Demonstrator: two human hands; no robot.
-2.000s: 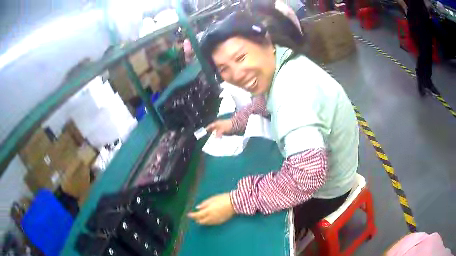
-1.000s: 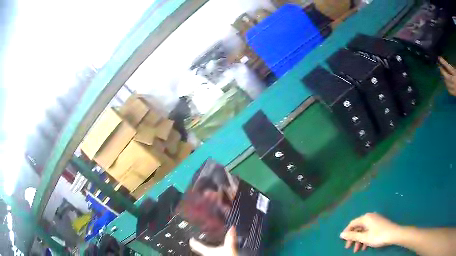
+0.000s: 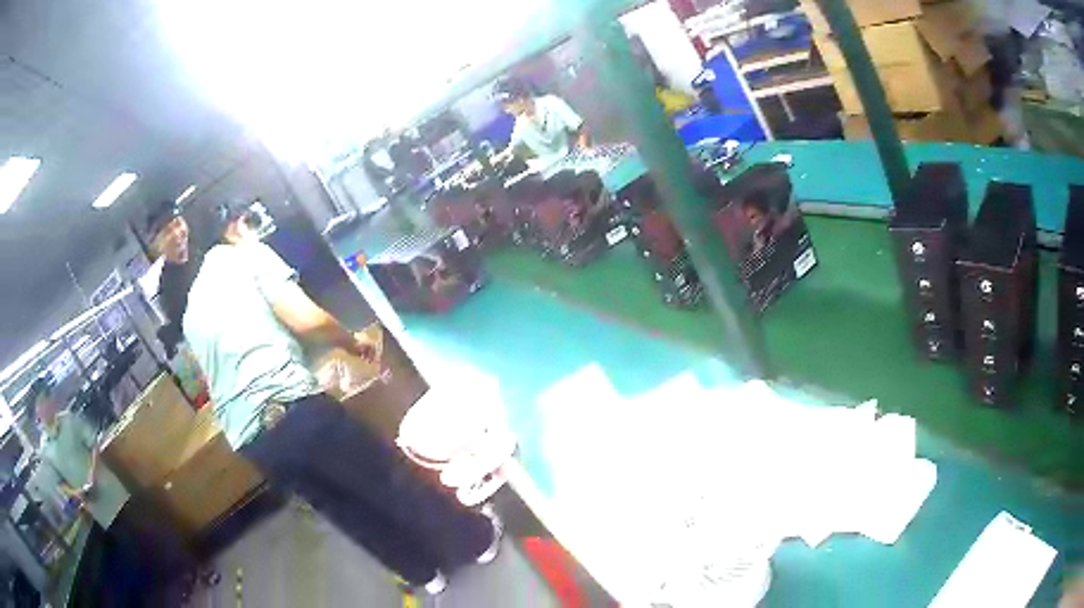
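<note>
A long white label sheet (image 3: 996, 565) lies on the blue-green worktop at the bottom right. A large overexposed heap of loose white sheets (image 3: 761, 463) lies left of it. Black retail boxes stand upright on the green belt, one (image 3: 933, 261) beside another (image 3: 996, 291), with a third cut by the right edge. More boxes with picture faces and white labels (image 3: 779, 238) stand behind a green post. Only a skin-coloured sliver shows at the bottom right edge; which hand it is and what it does cannot be told.
A round white fan grille (image 3: 713, 576) sits by the heap. A pink-white round item (image 3: 458, 439) is at the table edge. A green post (image 3: 684, 178) rises by the belt. A person (image 3: 279, 368) stands at brown cartons (image 3: 190, 457) on the left; other people are farther back.
The view has swung left along the line. The box that my left hand held is no longer seen in a hand, and my right hand is no longer clearly seen. The white heap has come into view.
</note>
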